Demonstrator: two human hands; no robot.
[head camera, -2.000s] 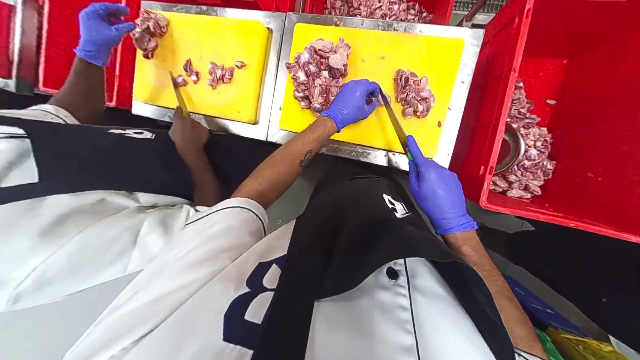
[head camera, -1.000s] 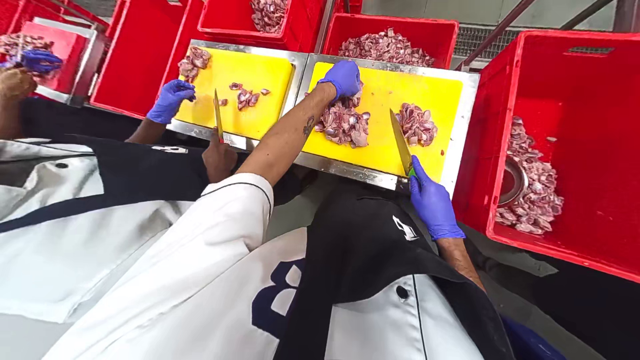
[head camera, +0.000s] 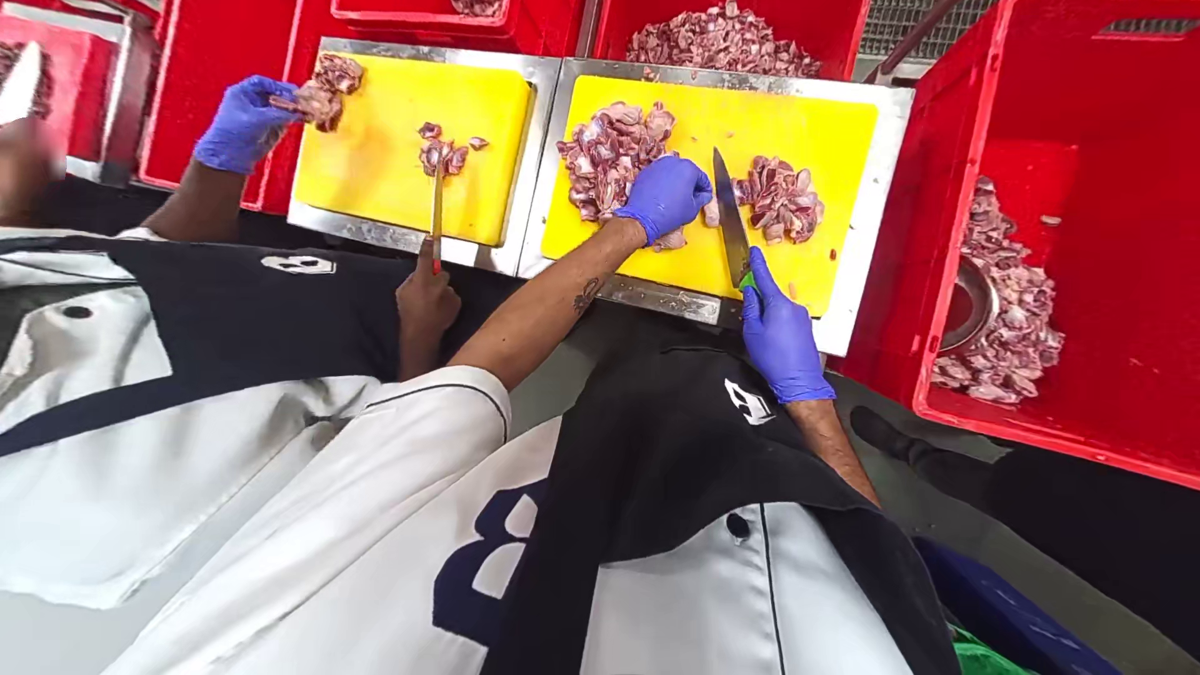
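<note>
My left hand (head camera: 664, 199), in a blue glove, is over the right edge of a large pile of cut meat (head camera: 605, 159). Its fingertips are pinched at a small piece of meat (head camera: 712, 212). A knife (head camera: 729, 220) with a green handle is in my gloved right hand (head camera: 783, 333). The blade points away from me and lies between my left fingertips and a smaller meat pile (head camera: 783, 199). Both piles rest on a yellow cutting board (head camera: 656, 267) in a metal frame.
At left, a co-worker's gloved hand (head camera: 239, 127) holds meat over another yellow board (head camera: 366, 178); their other hand (head camera: 427, 300) holds a knife (head camera: 437, 211). A red crate (head camera: 1116, 234) at right holds meat and a metal ring-shaped object (head camera: 970, 305). Another meat crate (head camera: 609, 28) stands behind my board.
My left hand has moved from the far end of the large pile toward the knife, with its fingertips now beside the blade. The right hand still holds the knife.
</note>
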